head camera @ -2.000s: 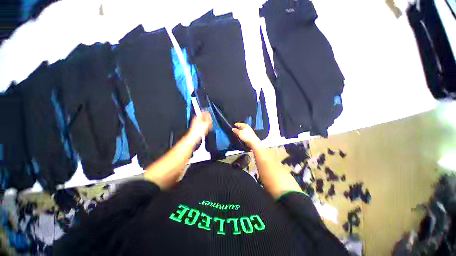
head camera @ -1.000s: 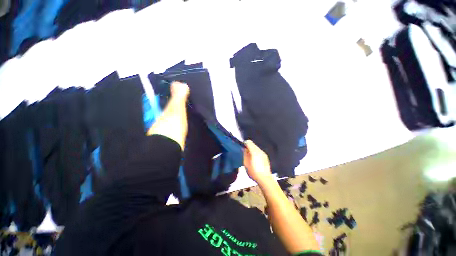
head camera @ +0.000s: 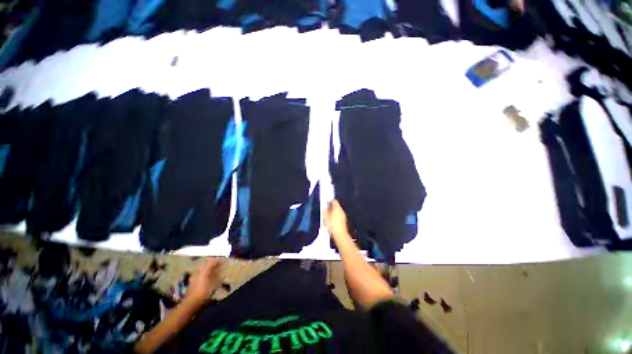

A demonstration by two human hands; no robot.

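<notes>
Dark cut panels lie in stacks on the white table. The rightmost stack (head camera: 374,162) has a pale line across its top and blue patches low on its right side. My right hand (head camera: 336,220) is at this stack's lower left edge; whether it grips a panel cannot be told. The neighbouring stack (head camera: 274,162) lies to its left, with blue patches at its lower end. My left hand (head camera: 204,278) is blurred, just off the table's front edge above the floor, and no cloth shows in it.
More overlapping dark stacks (head camera: 187,173) run leftward. Dark and blue piles (head camera: 360,14) line the table's far side. A blue and brown item (head camera: 489,68) and a small tan piece (head camera: 515,117) lie right. Dark pieces around white gaps (head camera: 572,173) lie far right. Scraps (head camera: 104,304) cover the floor.
Both hands have left the second stack from the right, whose lifted panel now lies flat. My left hand has drawn back off the table; my right hand has moved to the rightmost stack's edge.
</notes>
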